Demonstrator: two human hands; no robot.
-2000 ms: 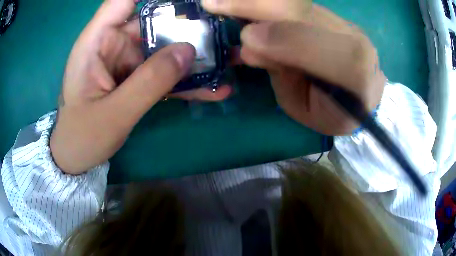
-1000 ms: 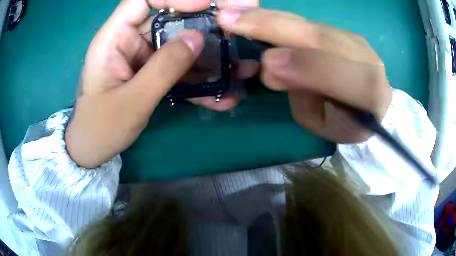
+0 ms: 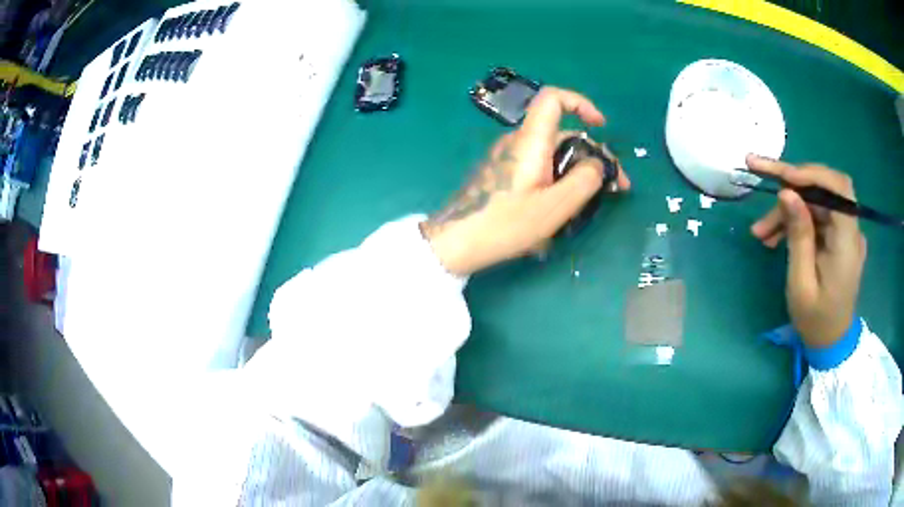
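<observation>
My left hand holds a black watch housing, tilted and partly hidden by the fingers. My right hand holds black tweezers between thumb and forefinger, their tips at the near rim of the white round dish. Whether the tips grip anything is too small to tell. Several small white parts lie on the mat in front of the dish. A grey-brown adhesive sheet lies nearer me, with shiny strips at its far end.
Two more housings lie on the green mat, one at the far left and one just beyond my left hand. A large white tray with black units stands at the left. Yellow tape edges the far side. A blue strap circles my right wrist.
The view has swung to show the tray, dish and sheet. My right hand has moved away from the held housing to the dish. My left hand holds the housing more tilted than before.
</observation>
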